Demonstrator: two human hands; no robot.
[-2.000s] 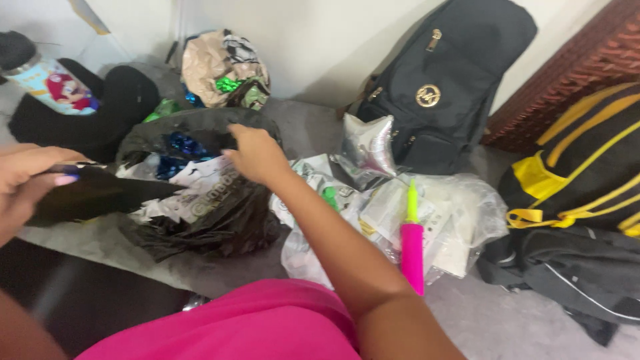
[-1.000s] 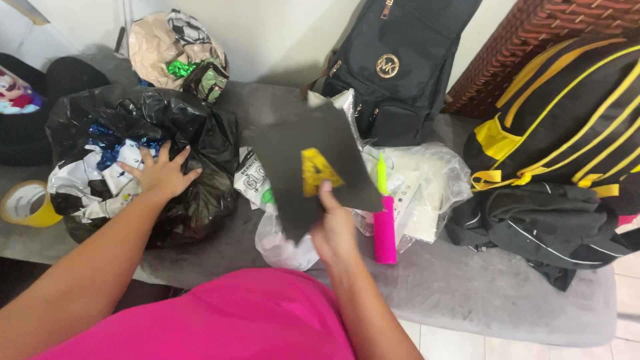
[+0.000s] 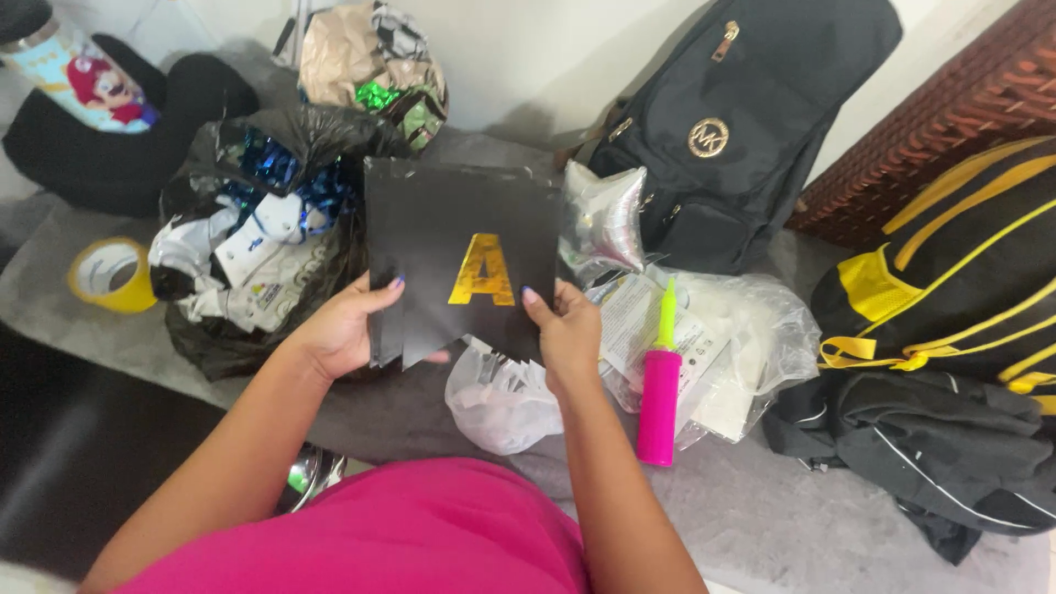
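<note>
Both my hands hold a stack of black card banner pennants [image 3: 429,214] with notched lower edges; the front one bears a gold letter A. My left hand [image 3: 351,322] grips the left edge, thumb on the front. On the opposite edge, my right hand [image 3: 565,330] pinches it between thumb and fingers. Left of the stack lies an open black plastic bag [image 3: 206,346] with blue metallic fringe [image 3: 268,161] and crumpled white packaging [image 3: 264,239] in it. To the right are a silver star foil balloon [image 3: 606,210] and a pink balloon hand pump [image 3: 660,404] with a lime nozzle.
On the grey upholstered bench [image 3: 742,511] are yellow adhesive tape [image 3: 111,276], a black cap [image 3: 198,91], a cartoon-print bottle [image 3: 87,82], crumpled brown paper [image 3: 338,54], clear plastic packaging [image 3: 767,330] and a white plastic bag [image 3: 499,404]. A black backpack [image 3: 759,99] and a black-and-yellow backpack [image 3: 990,256] stand right.
My left hand has left the black bag and now holds the pennants' left edge. The stack, in my right hand alone one second ago, is now held level by both hands.
</note>
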